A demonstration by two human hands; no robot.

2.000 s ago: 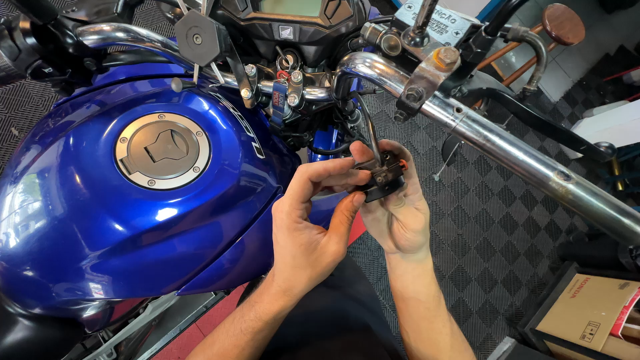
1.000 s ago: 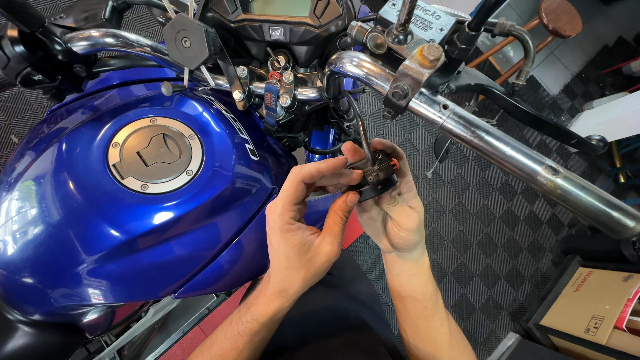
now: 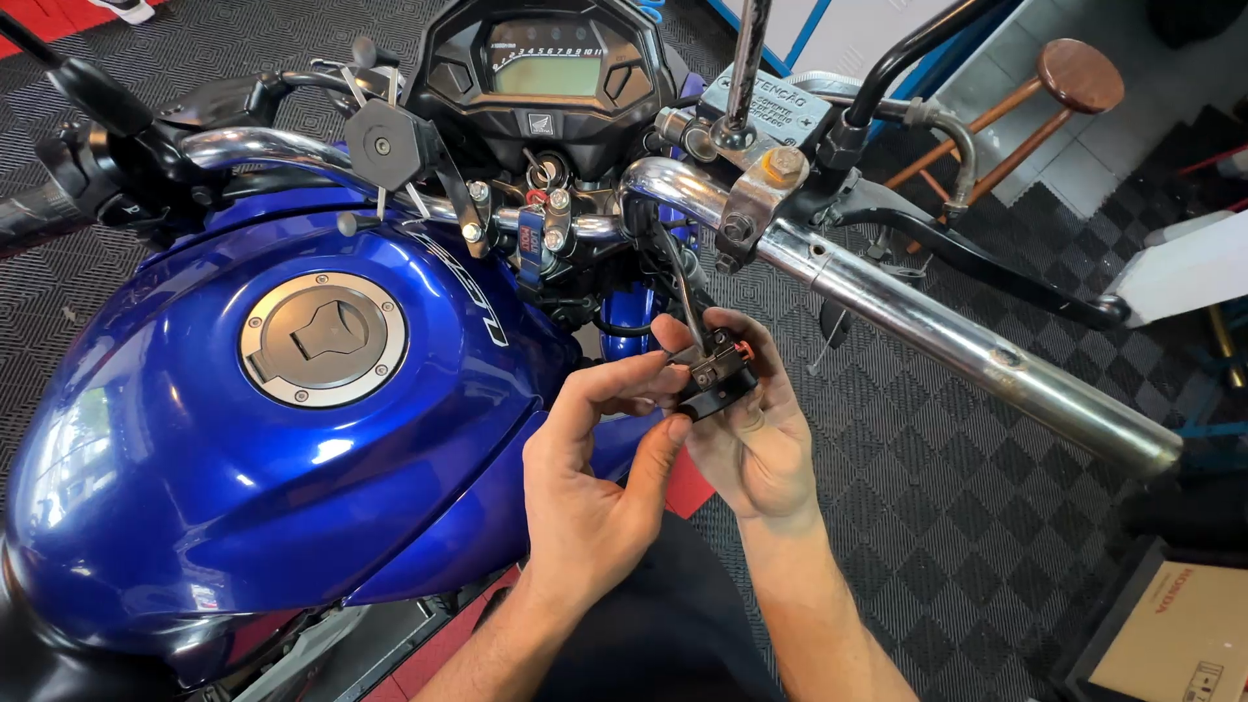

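Both hands hold a small black handlebar switch housing [image 3: 720, 378] with a red-orange part on its right side. My left hand [image 3: 606, 458] pinches its left and lower edge between thumb and fingers. Behind and to the right of the housing, my right hand [image 3: 765, 429] cups it; some of its fingers are hidden. A cable [image 3: 685, 288] runs from the housing up toward the bend of the chrome handlebar [image 3: 907, 310]. That bar's right end has no grip on it, and small holes show in the tube. The brake lever [image 3: 985, 258] and the master cylinder [image 3: 760, 105] sit beyond it.
To the left is the blue fuel tank [image 3: 429, 448] with its round metal cap [image 3: 324, 339]. Ahead are the instrument cluster [image 3: 546, 68], a key [image 3: 539, 168] in the ignition, and a phone holder [image 3: 383, 146]. A wooden stool [image 3: 1080, 76] and a cardboard box [image 3: 1175, 634] stand at the right.
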